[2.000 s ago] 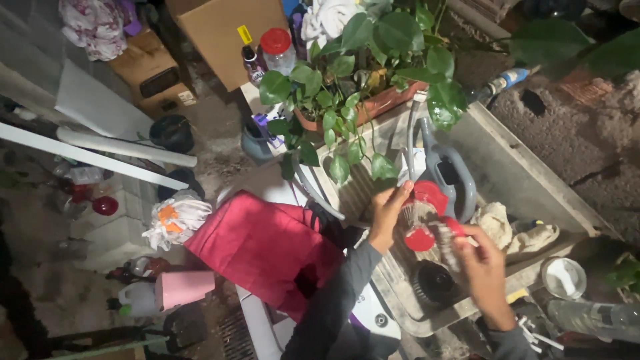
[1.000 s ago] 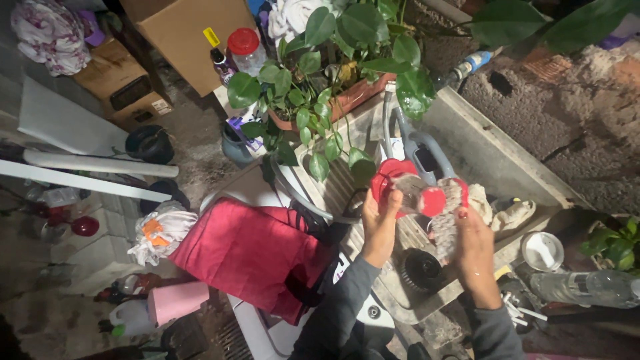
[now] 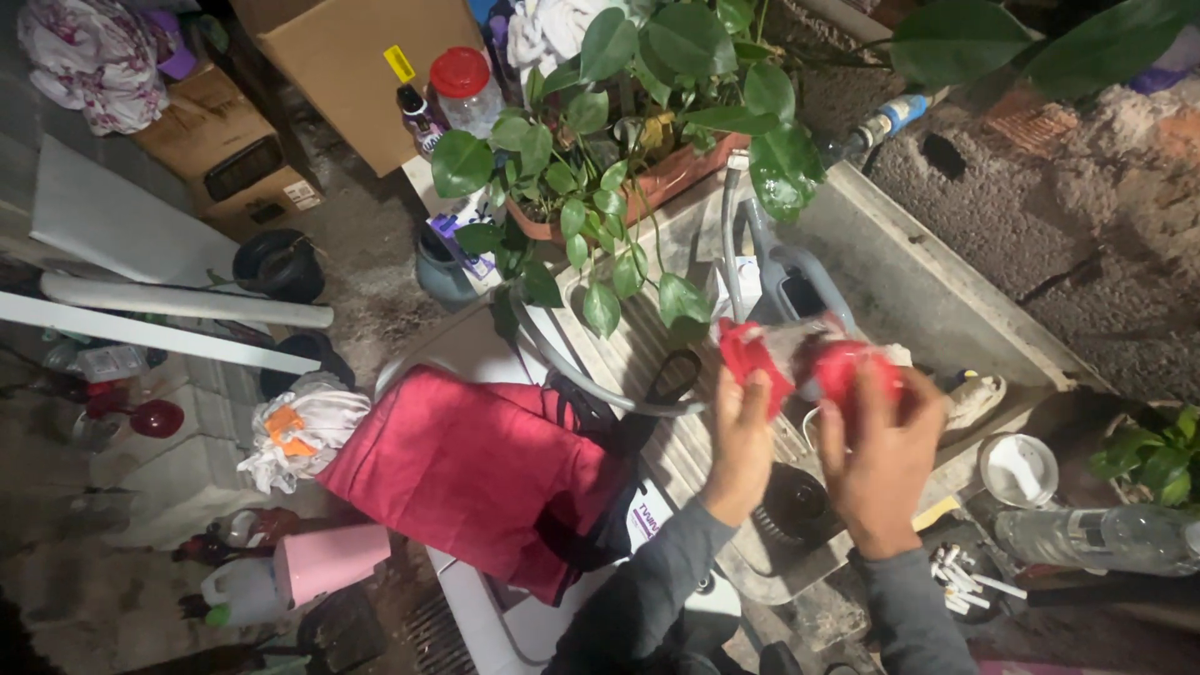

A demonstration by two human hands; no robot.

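Over the ribbed washboard of a laundry sink (image 3: 656, 366), my left hand (image 3: 741, 450) grips a red piece with a ruffled edge. My right hand (image 3: 877, 450) holds a rounded red part (image 3: 848, 370), blurred by motion. Whitish, partly see-through material spans between the two red parts; whether they are one object I cannot tell. Below the hands, a dark round brush (image 3: 792, 502) lies on the washboard. Behind them a grey plastic handled item (image 3: 797, 281) sits in the basin, and a pale cloth (image 3: 975, 403) is to the right of my right hand.
A potted plant in a terracotta planter (image 3: 670, 178) overhangs the sink. Folded red fabric (image 3: 478, 459) covers a white appliance at left. A white-filled tub (image 3: 1020, 469), a clear bottle (image 3: 1097, 539) and a dish of cigarette butts (image 3: 966, 572) line the right. A grey hose (image 3: 591, 384) crosses the washboard.
Both hands have stayed over the sink with the red item. The right hand, beside a pale textured piece one second ago, now covers the rounded red part.
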